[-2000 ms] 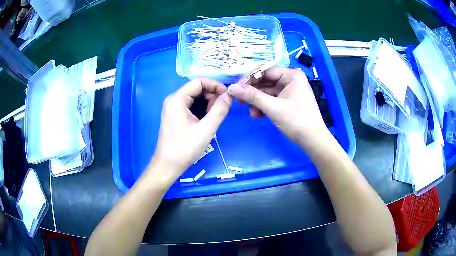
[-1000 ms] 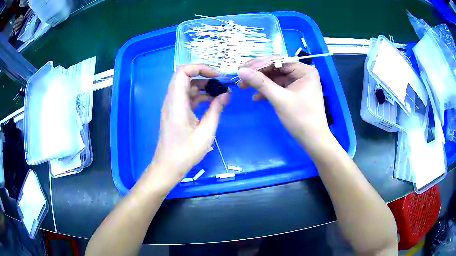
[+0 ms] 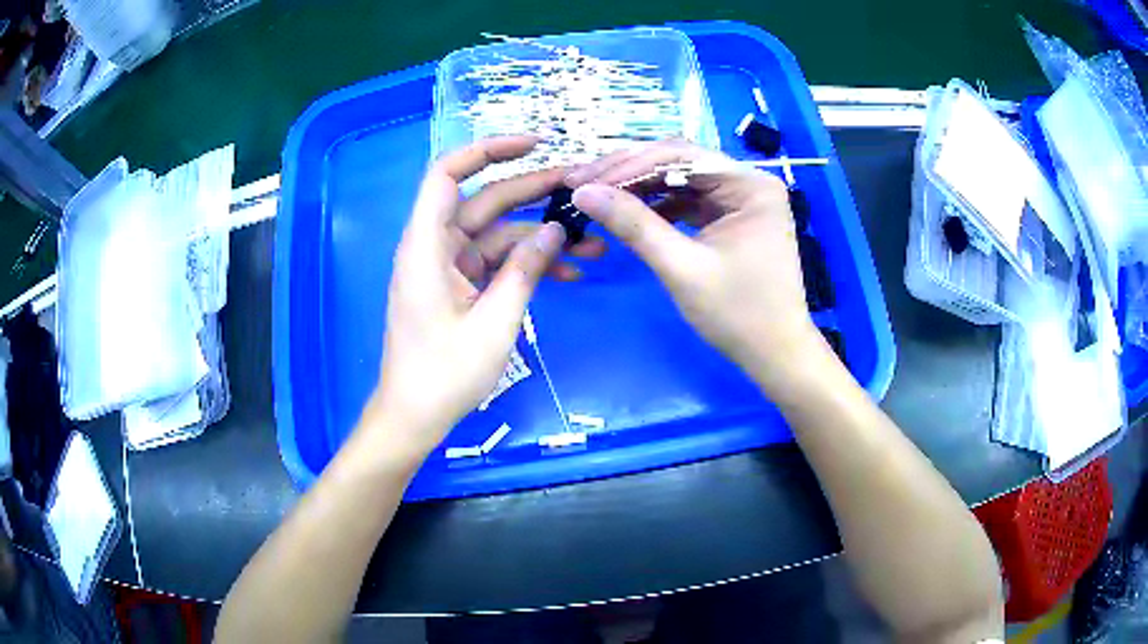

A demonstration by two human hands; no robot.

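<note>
My left hand (image 3: 460, 277) holds a small black housing (image 3: 567, 216) between thumb and fingers above the tray. My right hand (image 3: 705, 239) holds a thin white lead (image 3: 768, 162) that sticks out to the right past the fingers. The lead's inner end is at the black housing; whether it is inside is hidden by the fingertips. A clear parts box (image 3: 573, 94) full of white leads sits at the far edge of the blue tray (image 3: 630, 472). Both hands cover part of its near side.
Short white sleeves (image 3: 563, 440), a long loose lead (image 3: 546, 377) and a printed label (image 3: 509, 377) lie in the tray. Black housings (image 3: 818, 274) line its right side. Clear boxes with white sheets stand left (image 3: 132, 302) and right (image 3: 969, 227). A red basket (image 3: 1055, 535) is below.
The black housing has come into view between my left fingers and turned. My right hand has brought the lead's inner end to it, and the lead now points out to the right.
</note>
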